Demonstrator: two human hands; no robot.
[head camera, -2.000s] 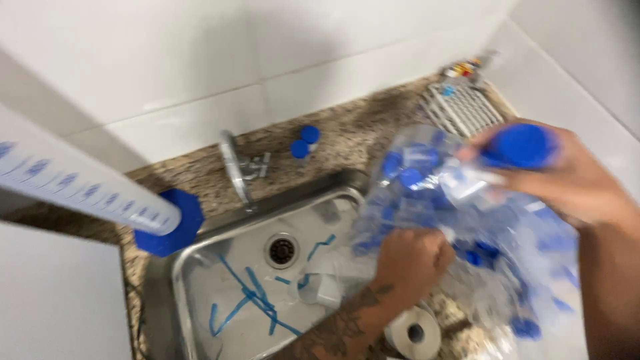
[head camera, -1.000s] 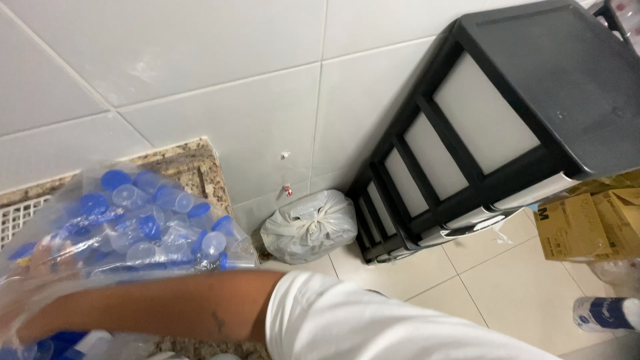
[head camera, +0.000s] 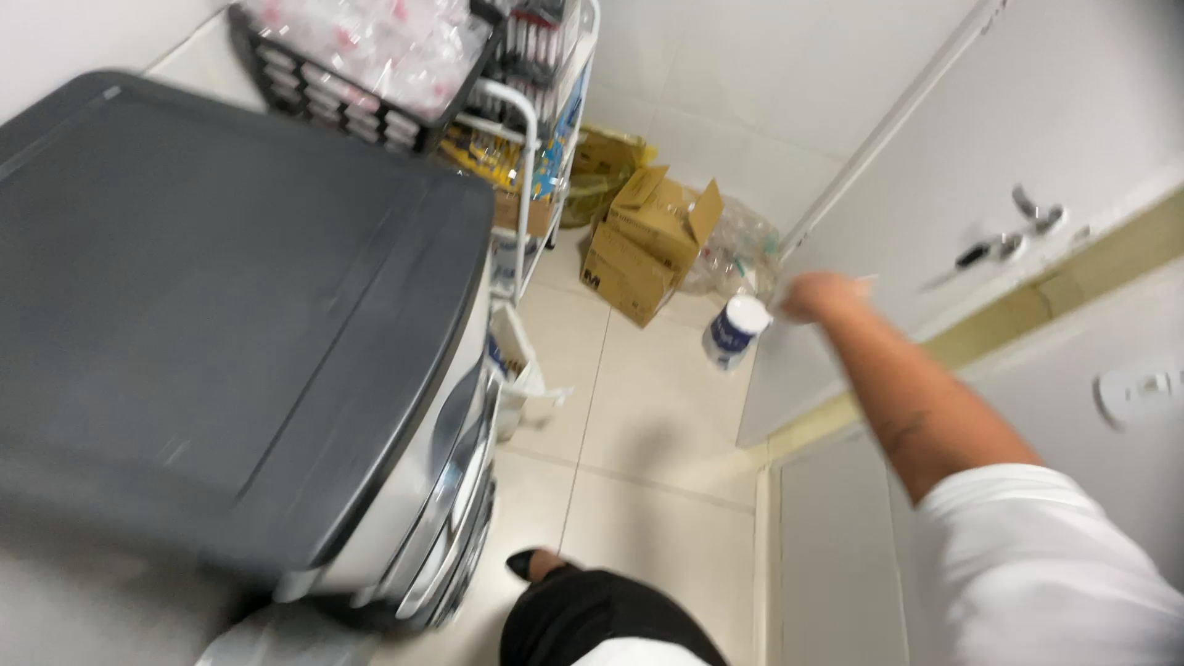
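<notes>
My right hand is stretched out on the right side of the view, in front of the edge of a white door. It is blurred; a small pale edge shows beside it, and I cannot tell whether it holds anything. The metal door handle with a key in the lock is farther right. A roll in blue-and-white wrapping stands on the floor just left of the hand as seen here. My left hand is out of view.
A drawer unit with a dark grey top fills the left. Behind it are a black basket of clear plastic items and a white cart. Cardboard boxes and a clear bag lie on the tiled floor.
The view has swung far from the sink to the drawer unit and door. My right hand, earlier at the plastic bag of blue-capped containers, is away from it and extended near the door.
</notes>
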